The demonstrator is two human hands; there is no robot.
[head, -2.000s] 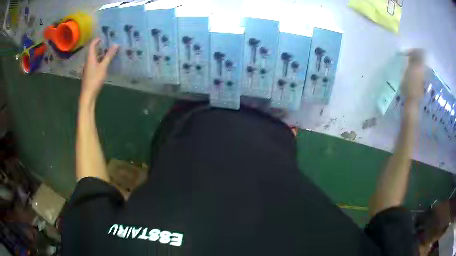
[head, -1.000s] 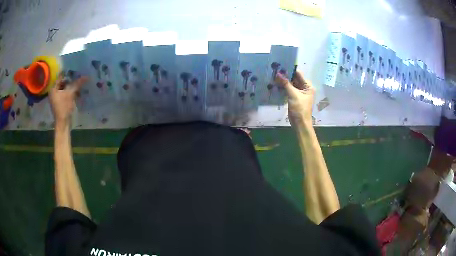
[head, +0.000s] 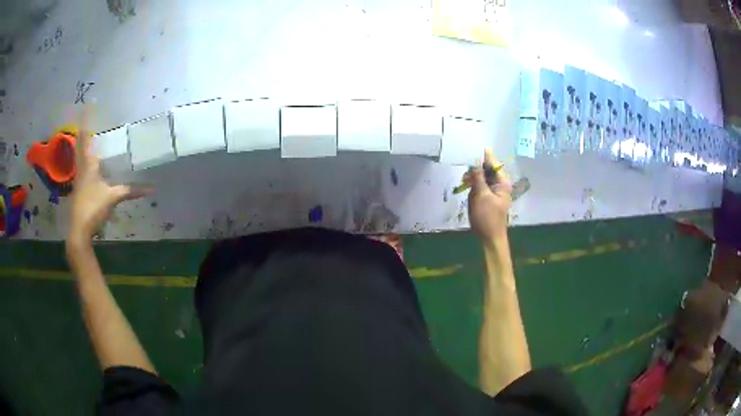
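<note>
A row of several product boxes (head: 308, 132) stands in front of me, showing as a slightly curved line of white squares; their printed faces are hidden. My left hand (head: 96, 191) is at the left end of the row, thumb and fingers spread, holding nothing. My right hand (head: 489, 195) is at the right end, just below the last box, with a yellow and black marker pen (head: 463, 184) in its fingers. Whether either hand touches the end boxes is hard to tell.
More light blue boxes (head: 575, 110) lie overlapped in a long row to the right. An orange tape dispenser (head: 57, 158) and a dark blue one (head: 13, 207) are at the left. A yellow label sheet (head: 473, 21) lies at the back. The table's front edge borders green floor.
The row in front has gone from printed faces showing to white ends showing. My right hand came from the right-hand row to the near row's right end. My left hand stays at the left end.
</note>
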